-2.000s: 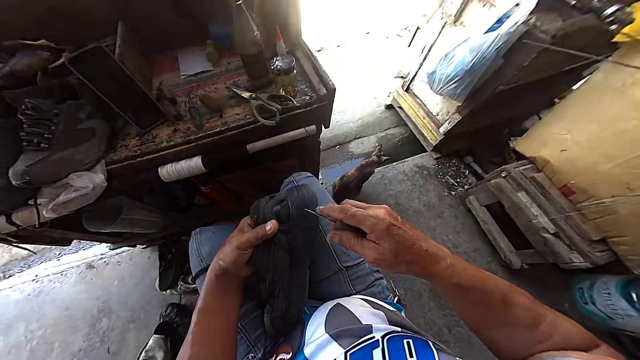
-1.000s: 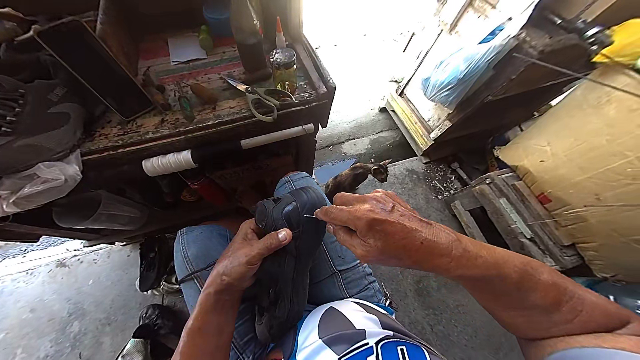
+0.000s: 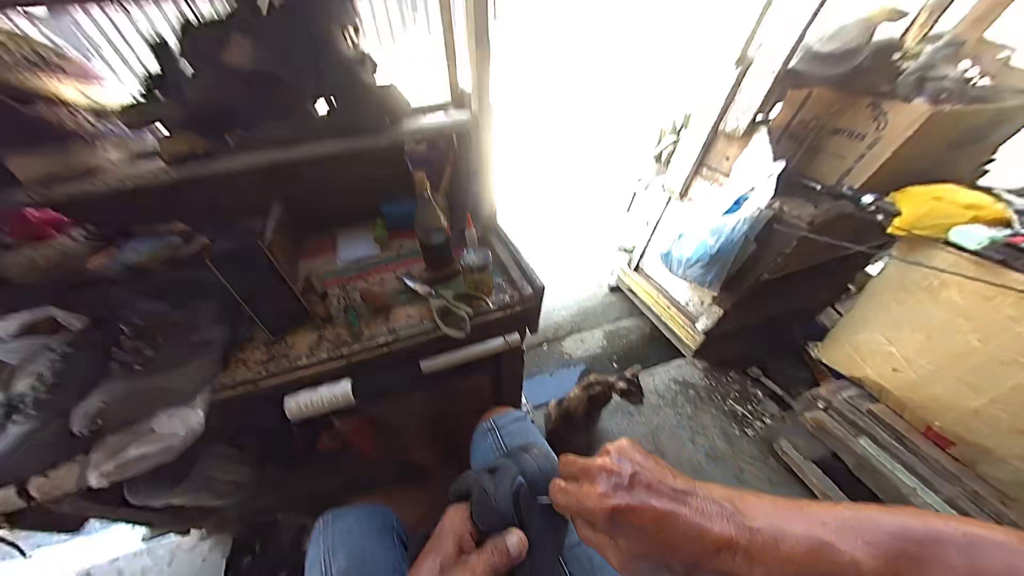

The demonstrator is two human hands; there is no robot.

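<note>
A black shoe [image 3: 520, 488] lies across the jeans-clad knees at the bottom centre. My left hand [image 3: 472, 548] grips its near side, the thumb pressed on top. At the shoe's right edge, my right hand [image 3: 616, 500] has its fingers closed on a thin metal tool [image 3: 544, 500], of which only a short, bright piece shows against the shoe. The rest of the tool is hidden in the fingers, so its kind cannot be told.
On the wooden workbench [image 3: 384, 340] at the left are scissors [image 3: 444, 304], a dark bottle [image 3: 432, 232], a glass jar [image 3: 478, 272] and a white thread spool [image 3: 318, 399] at its front. A cat [image 3: 584, 404] is beyond the knees. Wooden crates [image 3: 872, 448] stand at the right.
The view has tilted up strongly, bringing the shelf and a cardboard box into sight. Both hands stay at the shoe. The cat's head is raised compared with the oldest frame.
</note>
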